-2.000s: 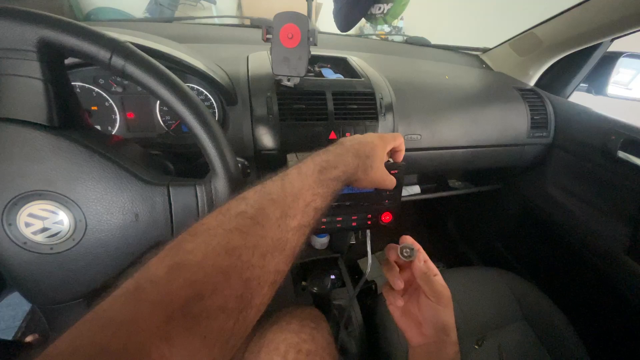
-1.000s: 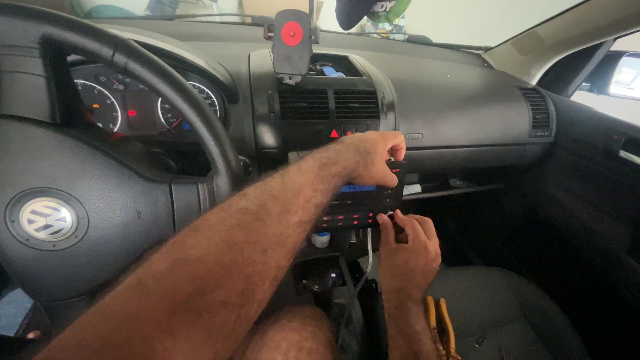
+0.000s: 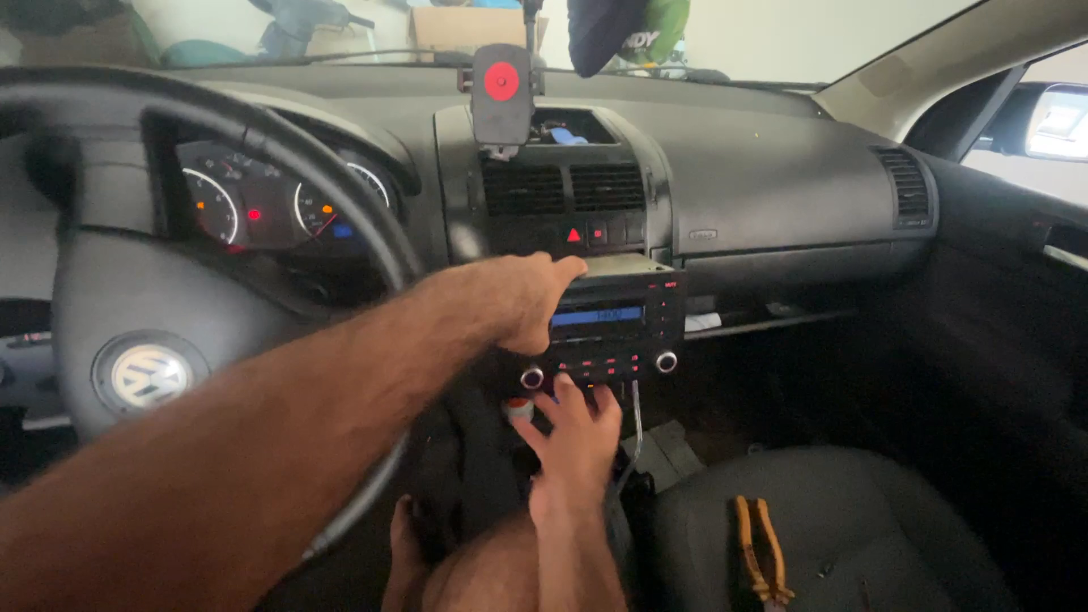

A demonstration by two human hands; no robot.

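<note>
A black car radio (image 3: pixel 599 327) with a lit blue display and red-lit buttons sits partly out of the centre console, its metal top showing. My left hand (image 3: pixel 535 302) holds its upper left side. Below the lower edge is my right hand (image 3: pixel 578 425), fingers spread and nothing visible in them; whether the fingertips touch the radio, I cannot tell. A silver-ringed knob (image 3: pixel 666 362) is on the radio's lower right corner, and another knob (image 3: pixel 531 378) is at the lower left. Orange-handled pliers (image 3: pixel 762 548) lie on the passenger seat.
The steering wheel (image 3: pixel 374 212) stands at the left, partly behind my left forearm. A phone holder (image 3: pixel 501 98) rises above the air vents (image 3: pixel 563 189). A pale cable (image 3: pixel 637 425) hangs beneath the radio. Small metal pieces lie on the passenger seat (image 3: pixel 850 510).
My left hand has moved from the radio's upper right corner to its left side. My right hand, earlier holding a knob, has left the lower right corner, where a silver-ringed knob now shows.
</note>
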